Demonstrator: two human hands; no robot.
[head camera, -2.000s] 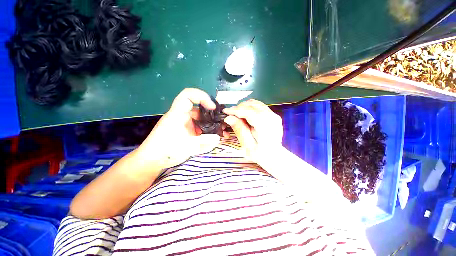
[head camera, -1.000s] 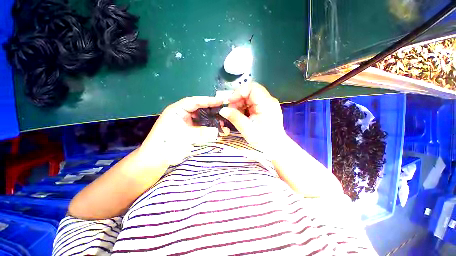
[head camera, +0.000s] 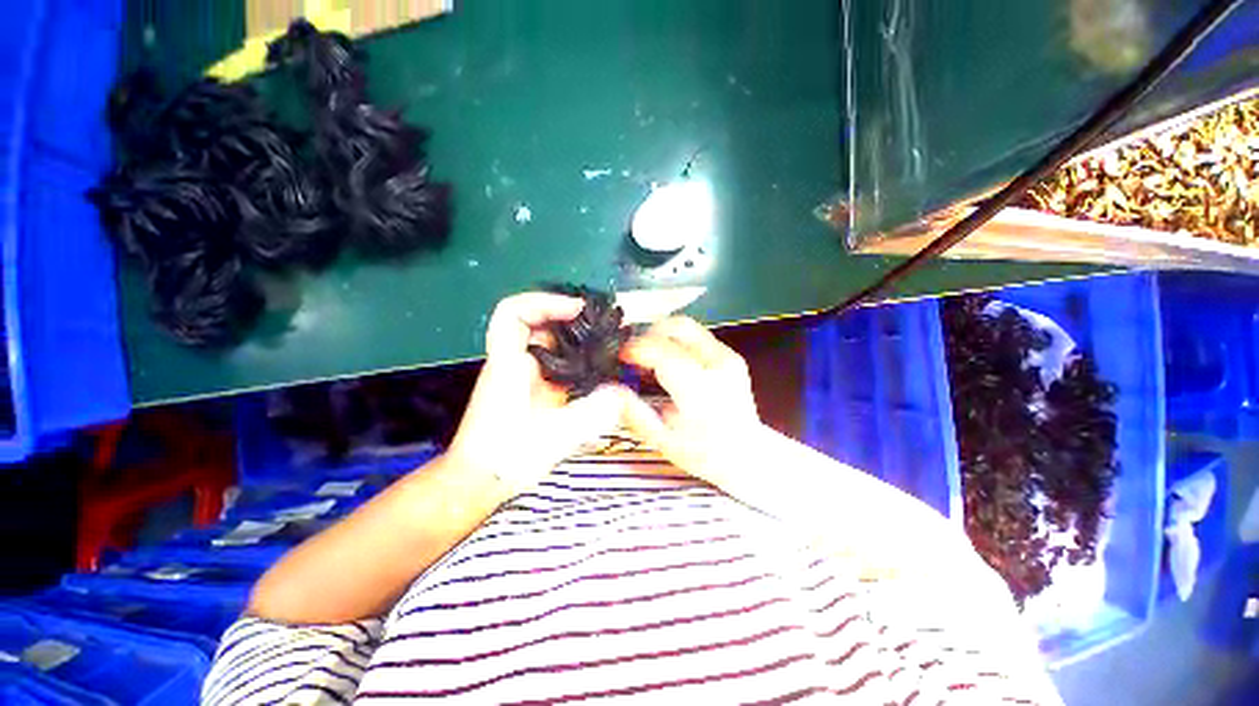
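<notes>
A black ribbed rosette (head camera: 583, 345) is held above my lap at the bench's near edge. My left hand (head camera: 518, 400) grips it from the left with the thumb below and fingers above. My right hand (head camera: 700, 393) touches its right side with thumb and fingertips; whether a small piece is between them is hidden. A white glue bottle (head camera: 668, 218) is on the green bench (head camera: 552, 124) beyond my hands. A pale slip (head camera: 663, 302) lies at the bench edge just behind the rosette. Several black rosettes (head camera: 276, 193) are heaped on the bench at the left.
A tray (head camera: 967, 230) of small gold pieces stands at the right, beside a clear panel (head camera: 967, 111) and a dark cable (head camera: 1022, 173). A blue bin (head camera: 1135, 455) of dark pieces is below right. More blue bins and a red stool (head camera: 152, 483) are at lower left.
The view has shifted, so the heap appears farther right and a tan piece with yellow shows at the top. The rosette is now turned with its spiky face upward, and my hands have tilted around it.
</notes>
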